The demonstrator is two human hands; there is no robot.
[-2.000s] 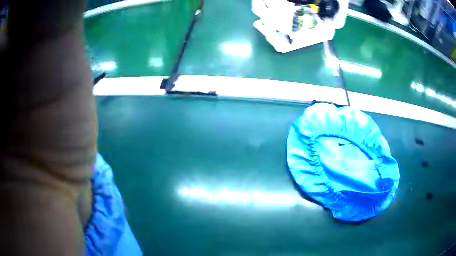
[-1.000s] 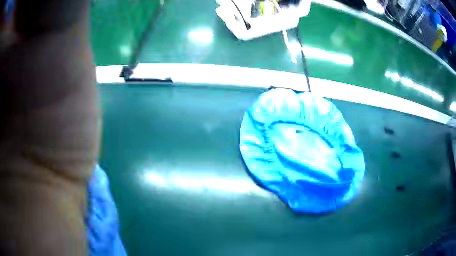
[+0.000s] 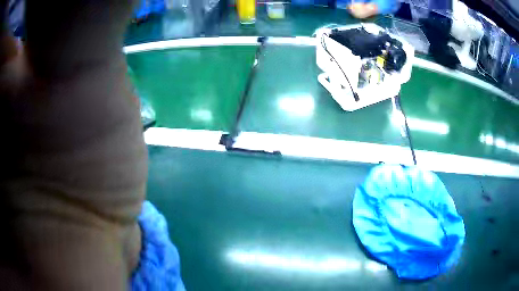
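My left hand (image 3: 74, 153) is very close to the camera and fills the left side, blurred. Its fingers cannot be made out, nor whether it holds anything. A blue cuff (image 3: 159, 250) shows beside its wrist. My right hand is out of the picture. A white open projector unit (image 3: 347, 94) sits on the green conveyor belt, with black parts, a round black part and a small yellow piece inside. A thin dark wire hangs over its near-left side. A light-blue work cap (image 3: 410, 221) lies on the green bench mat (image 3: 256, 210), near the belt's rail.
The green belt (image 3: 188, 85) runs across behind the mat, with white rails (image 3: 330, 149) and black cross-strips (image 3: 247, 94). Beyond it are another person's hand (image 3: 363, 8) with a blue sleeve and a yellow object (image 3: 246, 10). Small dark spots mark the mat at right.
The view has tilted up and swung left, so the whole unit and the far side of the belt show. The cap sits lower and farther right in view. My left hand still covers the left side.
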